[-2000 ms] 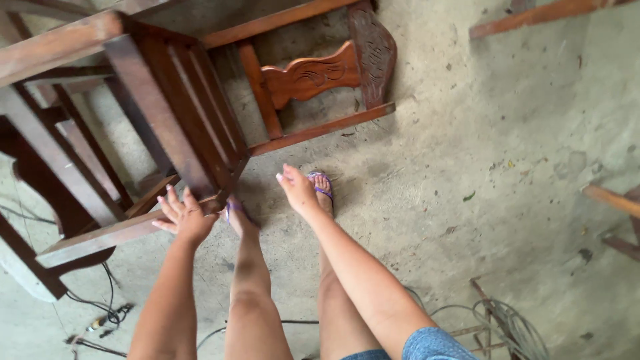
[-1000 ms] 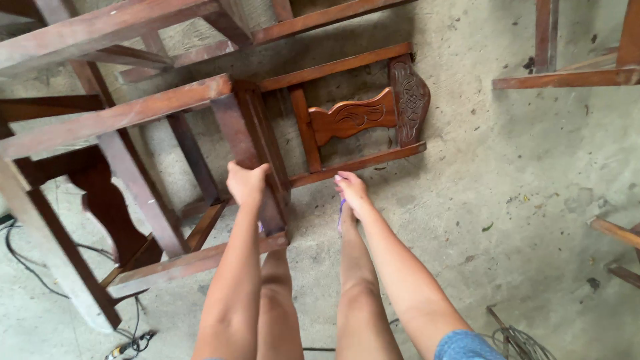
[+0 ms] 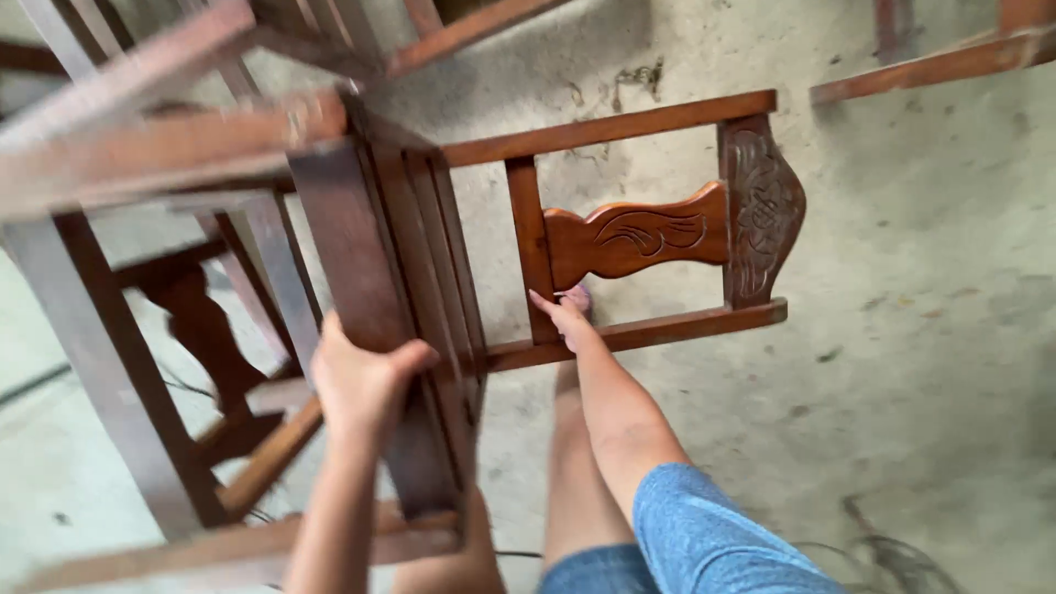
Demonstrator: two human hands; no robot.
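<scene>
A dark wooden chair lies tipped over, its carved backrest (image 3: pixel 643 235) stretching to the right and its slatted seat (image 3: pixel 429 247) on edge. My left hand (image 3: pixel 367 371) is closed around the front rail (image 3: pixel 363 256) of the seat frame, thumb to the right. At the lower bar of the backrest is my right hand (image 3: pixel 565 318), touching or just above the crosspiece beside the carved splat; its grip is partly hidden. The chair legs reach left, blurred.
Another chair with a curved splat (image 3: pixel 198 330) stands behind the legs at left. More wooden frames lie at the top left and top right (image 3: pixel 932 74). A cable (image 3: pixel 891 561) lies on the concrete floor at bottom right. My foot is under the backrest.
My left hand has gone from the chair's lower corner to the seat rail. My right hand, earlier short of the backrest, is now at its lower bar. The chair appears nearer.
</scene>
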